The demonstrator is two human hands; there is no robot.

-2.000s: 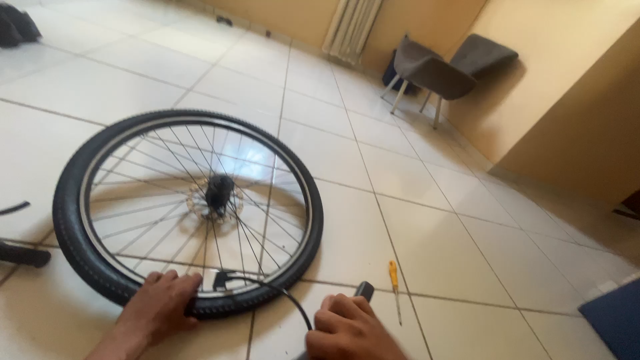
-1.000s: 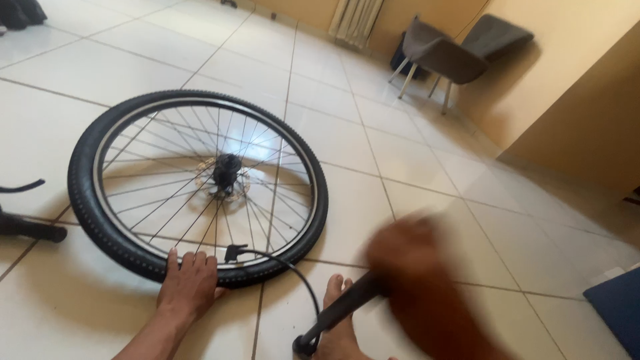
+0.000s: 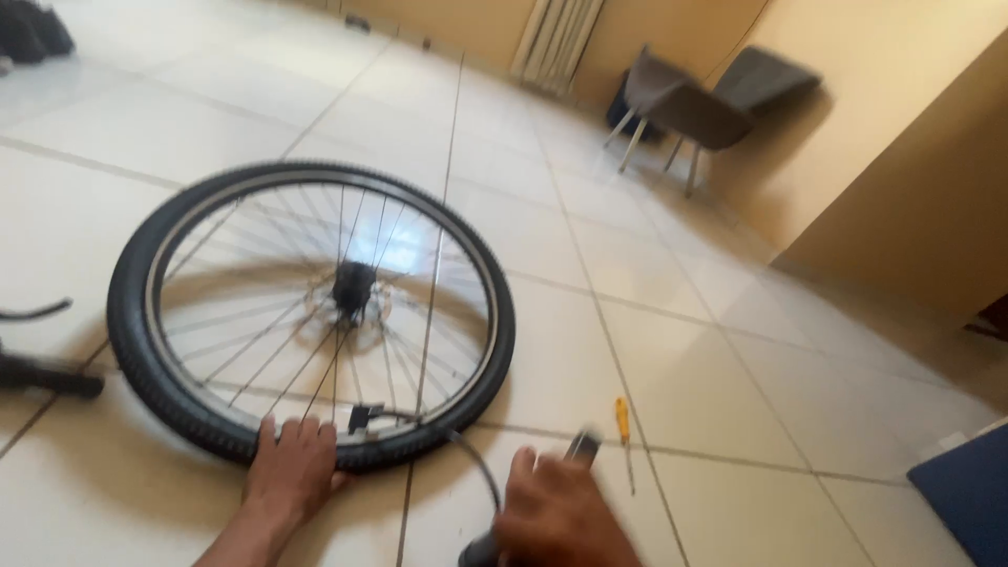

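A bicycle wheel with a black tyre lies tilted over the tiled floor, its hub and disc rotor near the middle. My left hand grips the tyre and rim at the near edge. Just right of those fingers, a black pump head sits at the rim, and a thin black hose runs from it toward the pump. My right hand is closed round the handle of a black hand pump, low over the floor; the hand covers most of the pump.
A screwdriver with a yellow handle lies right of the pump. At the left edge are a black handlebar grip and a lever. Grey chairs stand by the far wall. A blue object lies at the lower right.
My right hand has come down with the pump handle from its raised, blurred position one second ago. My left hand has stayed on the tyre. The foot seen beside the pump is now hidden.
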